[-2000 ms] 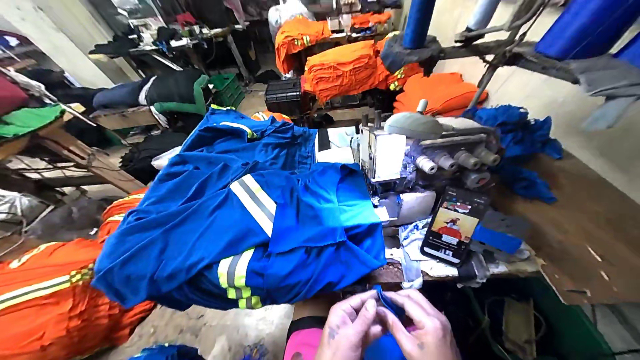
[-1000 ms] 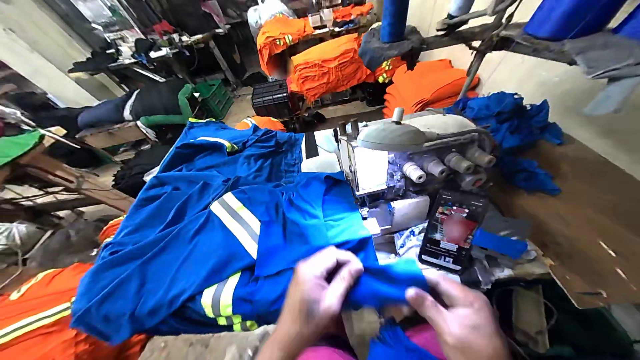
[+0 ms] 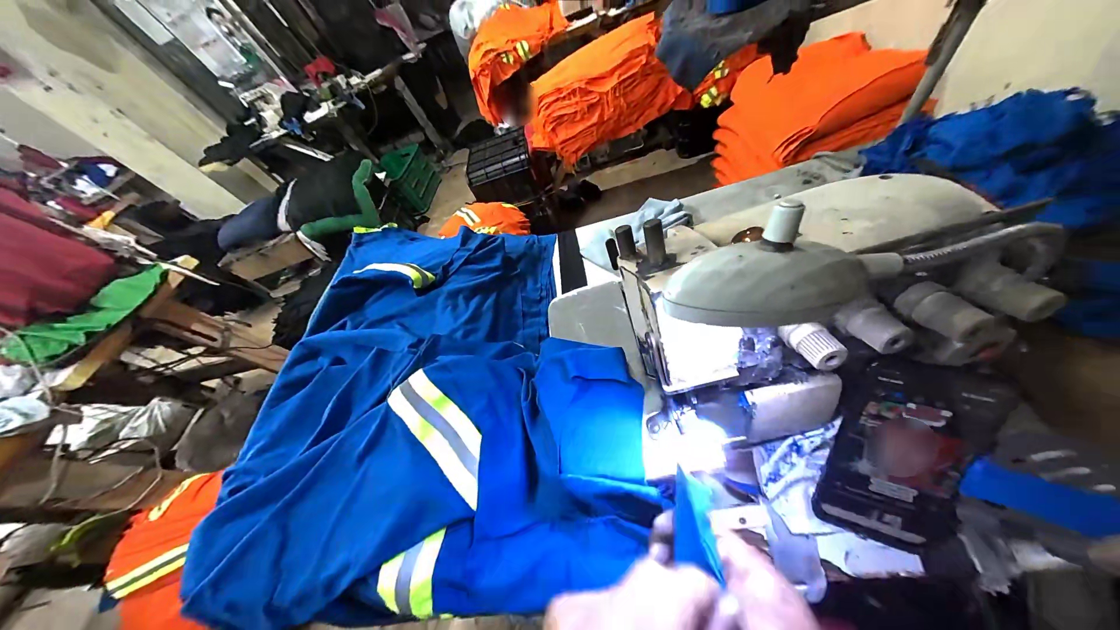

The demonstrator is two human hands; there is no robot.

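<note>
Both hands are low in the head view, just in front of an industrial sewing machine (image 3: 761, 284) with its work lamp lit. My left hand (image 3: 634, 595) and my right hand (image 3: 761, 582) come together on a small blue fabric piece (image 3: 696, 525), which stands up between their fingers near the bright needle area. The fingers are blurred. Left of them, a blue garment (image 3: 350, 472) with yellow and silver reflective tape (image 3: 437, 437) spreads over the work surface, its edge reaching the machine.
A smartphone (image 3: 884, 464) leans right of the needle area, beside a blue scrap (image 3: 1041, 497). Blue cloth (image 3: 1006, 157) is heaped behind the machine. Orange fabric stacks (image 3: 604, 87), a black crate (image 3: 503, 166) and a green crate (image 3: 411, 179) stand farther back. An orange garment (image 3: 157, 560) lies lower left.
The hands, held apart with the blue piece stretched between them one second ago, are now together and closer to the needle area. The view has moved nearer to the machine.
</note>
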